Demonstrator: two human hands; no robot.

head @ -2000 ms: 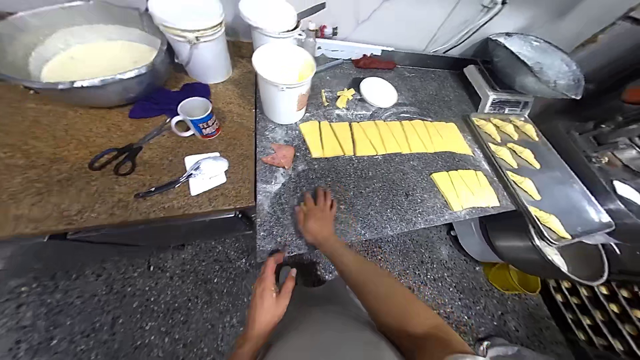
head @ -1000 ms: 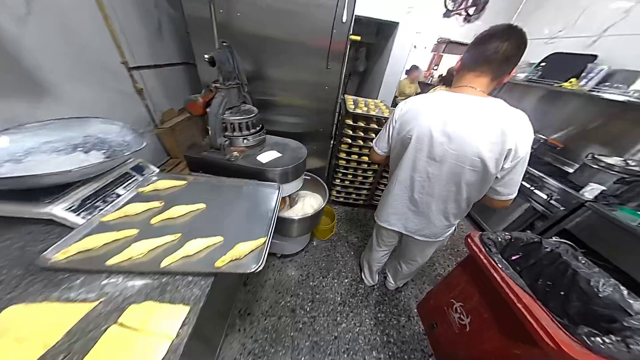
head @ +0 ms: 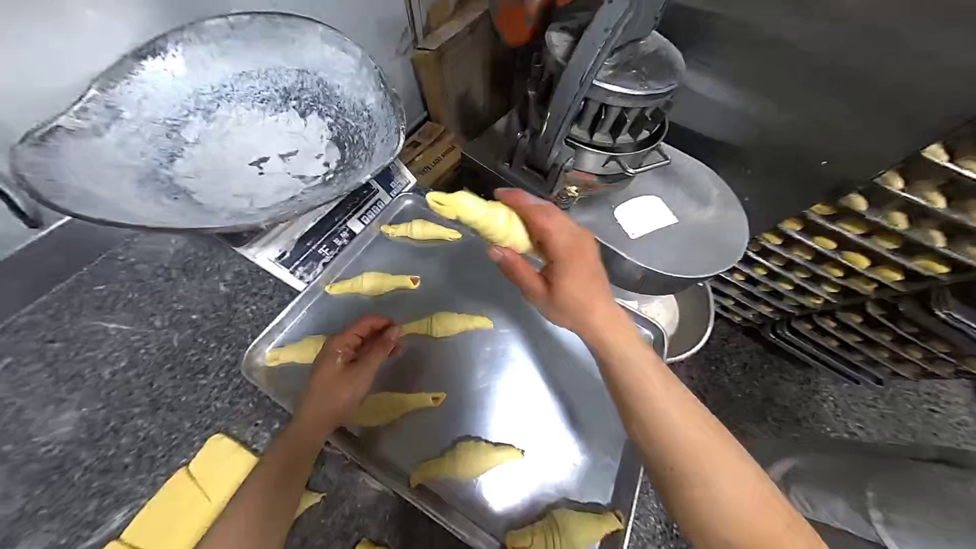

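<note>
Above the upper part of a metal baking tray (head: pixel 511 305), my right hand (head: pixel 560 255) holds a rolled dough piece (head: pixel 488 217) between thumb and fingers. My left hand (head: pixel 351 366) is over the tray's left side, its fingertips at the left end of a rolled dough piece (head: pixel 450 325); whether they touch it is unclear. Several more rolls lie spaced on the tray, among them one at the top (head: pixel 421 230) and one near the bottom (head: pixel 467 460). Flat yellow dough pieces (head: pixel 187 496) lie on the counter, partly hidden by my left forearm.
A flour-dusted metal scale pan (head: pixel 252 130) sits on a scale (head: pixel 335 229) behind the tray. To the right stand a dough press (head: pixel 610 114), a round metal plate (head: pixel 671 213), a mixing bowl (head: pixel 690 320) and a rack of filled trays (head: pixel 854 252). The speckled counter (head: pixel 152 343) is at left.
The view has swung around to the tray. Both hands, out of view one second ago, are now over it, and the right one holds a dough roll. The person in white is out of view.
</note>
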